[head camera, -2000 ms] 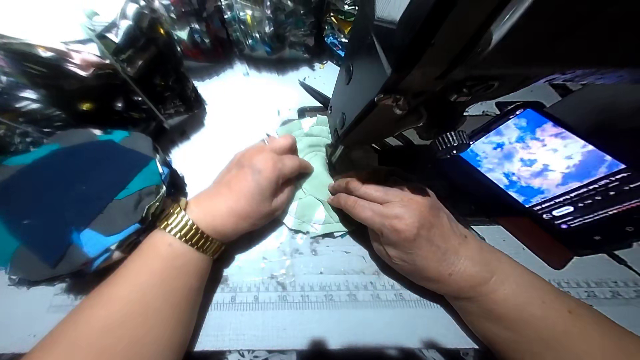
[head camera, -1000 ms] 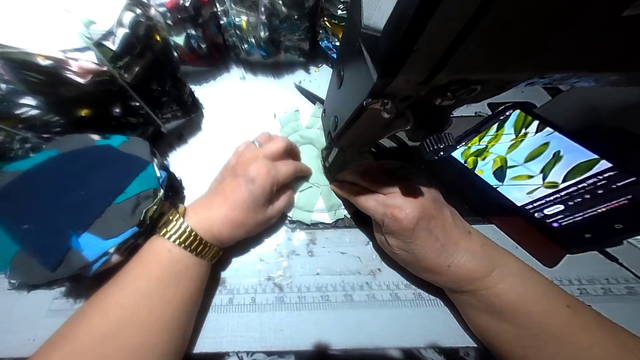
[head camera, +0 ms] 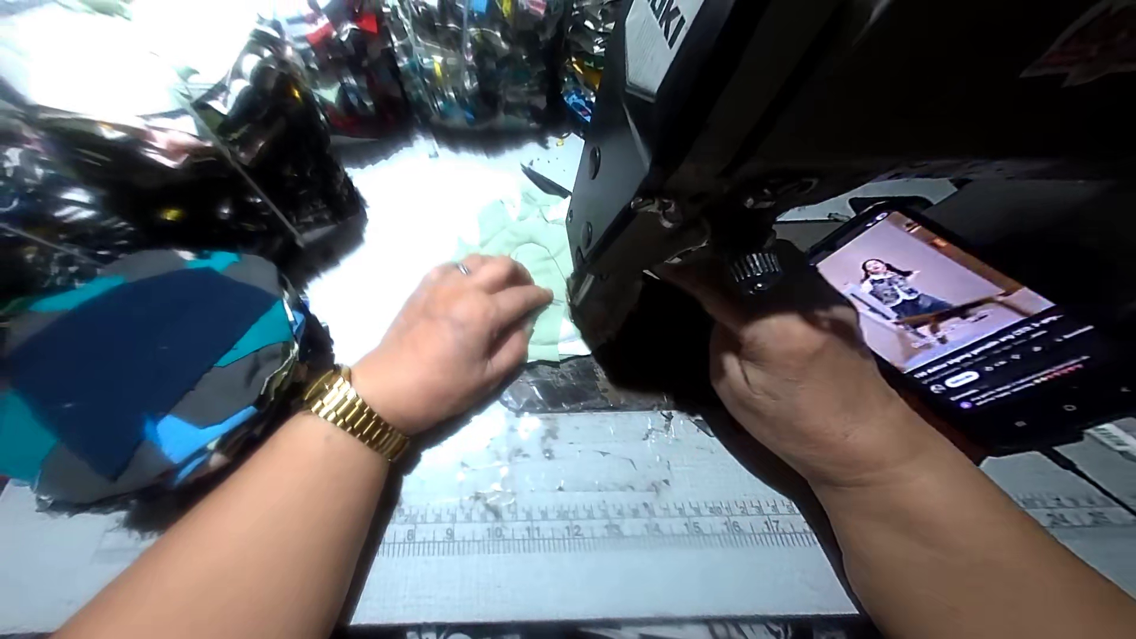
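Light green patterned fabric pieces (head camera: 532,253) lie at the left side of the black sewing machine head (head camera: 692,115), and partly under it. My left hand (head camera: 466,333), with a ring and a gold watch at the wrist, rests at the fabric's left edge. Its fingers are bent together, fingertips on the cloth; whether they pinch it I cannot tell. My right hand (head camera: 781,355) reaches up under the machine head, beside a knurled knob (head camera: 754,269). Its fingertips are in shadow, so what they touch is hidden. The needle area is dark.
A stack of blue, teal and grey fabric pieces (head camera: 133,355) sits at the left. Behind it stand shiny plastic bags (head camera: 204,151) of scraps. A lit phone (head camera: 950,311) with a cable lies at the right. A printed ruler scale (head camera: 603,528) runs along the front of the table.
My right hand has moved off the green fabric, up and to the right beneath the machine head. My left hand stays at the fabric's left side. The picture on the phone has changed.
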